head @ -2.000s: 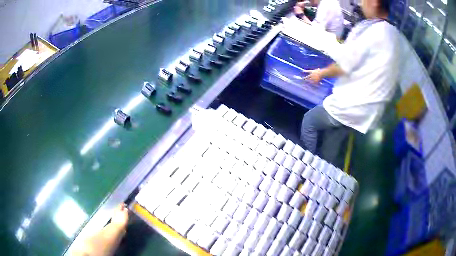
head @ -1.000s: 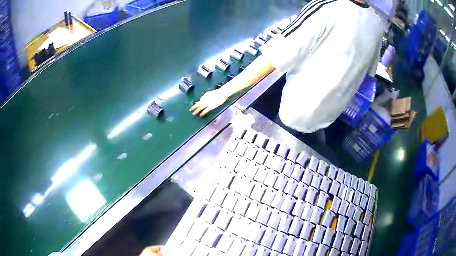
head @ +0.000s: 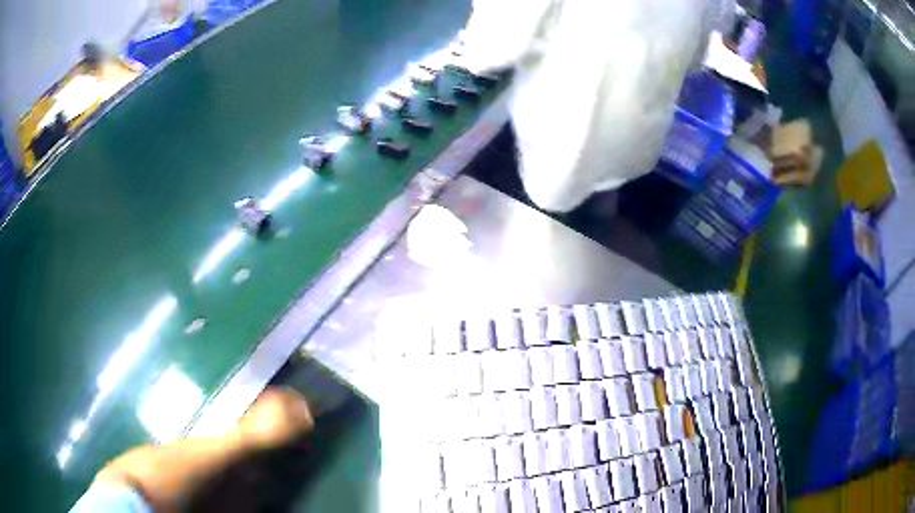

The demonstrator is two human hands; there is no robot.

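A tray full of pale housings in tight rows fills the lower middle and right. Its orange surface shows through small gaps. The tray lies partly over a metal tabletop, and its near side is cut off by the bottom edge. My left hand, blurred, with a light blue cuff, is at the lower left near the conveyor rail. It is apart from the tray, and whether it holds anything is unclear. My right hand is out of the picture.
The green conveyor carries spaced housings and dark parts. Its metal rail runs diagonally. A crumpled white thing lies on the metal tabletop. A white-clothed person stands beyond, near blue crates.
The tray has turned and shifted away from the rail, baring more metal tabletop. My left hand shows more fully at the lower left. The other person's hand no longer shows over the belt.
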